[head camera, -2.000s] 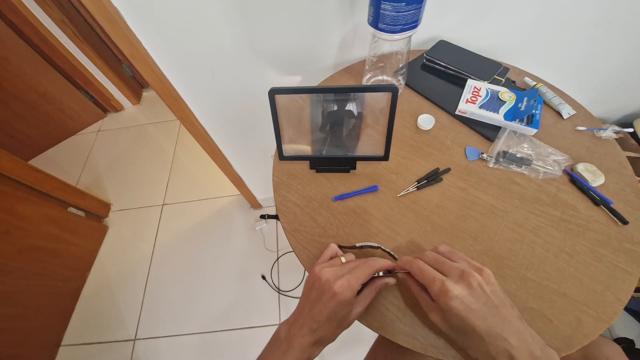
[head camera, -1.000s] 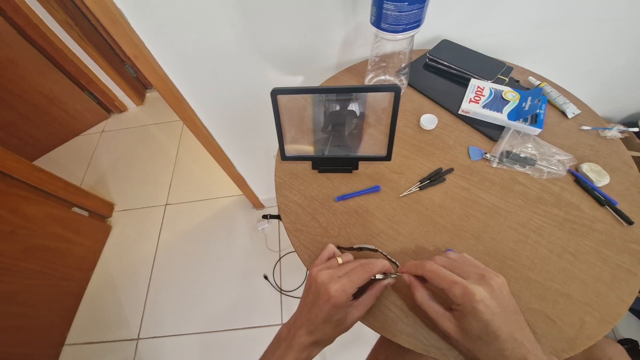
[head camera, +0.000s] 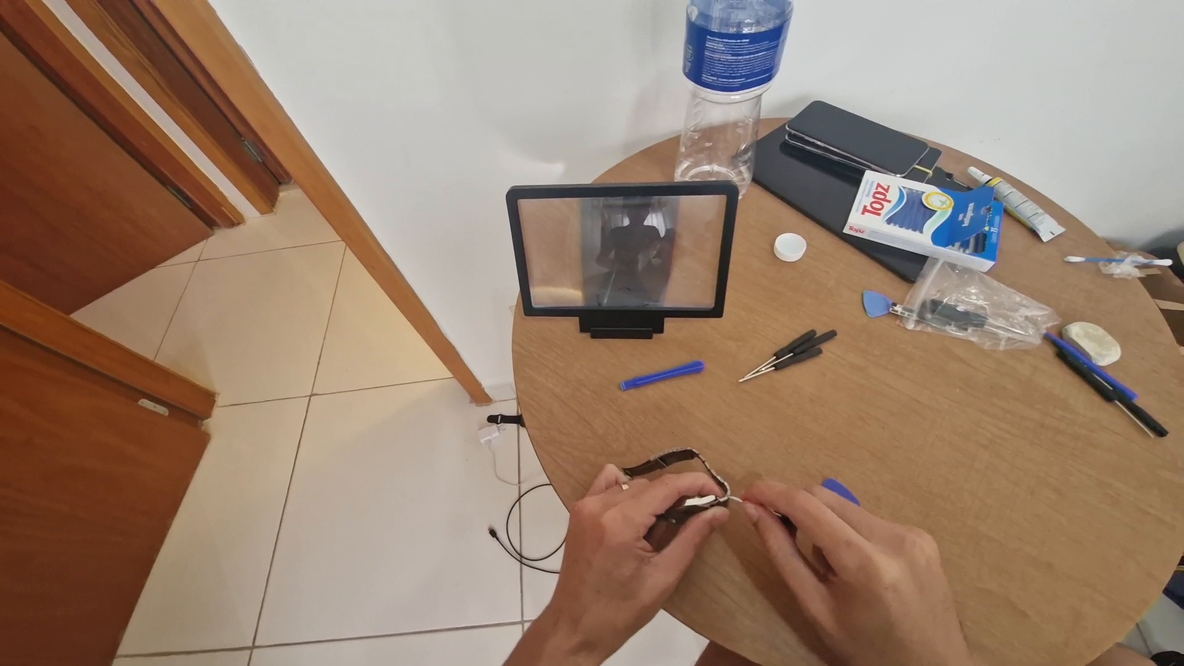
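Note:
Near the table's front edge, my left hand pinches a small dark object with a metallic, bracelet-like band that loops up behind the fingers; it may be a wristwatch. My right hand is just to its right, thumb and forefinger closed on a thin pale item whose tip meets the held object. What that item is cannot be told; it may be a swab or a tool. A blue flat piece shows behind the right hand's knuckles. Fingers hide most of the held object.
A framed magnifier screen stands behind the hands, with a blue pry tool and several small screwdrivers before it. Farther back are a plastic bottle, a white cap, a swab box, stacked phones and a clear bag.
My right hand has drawn slightly right from the left fingertips, and the thin pale item now shows between the hands. The blue flat piece shows more behind the right hand.

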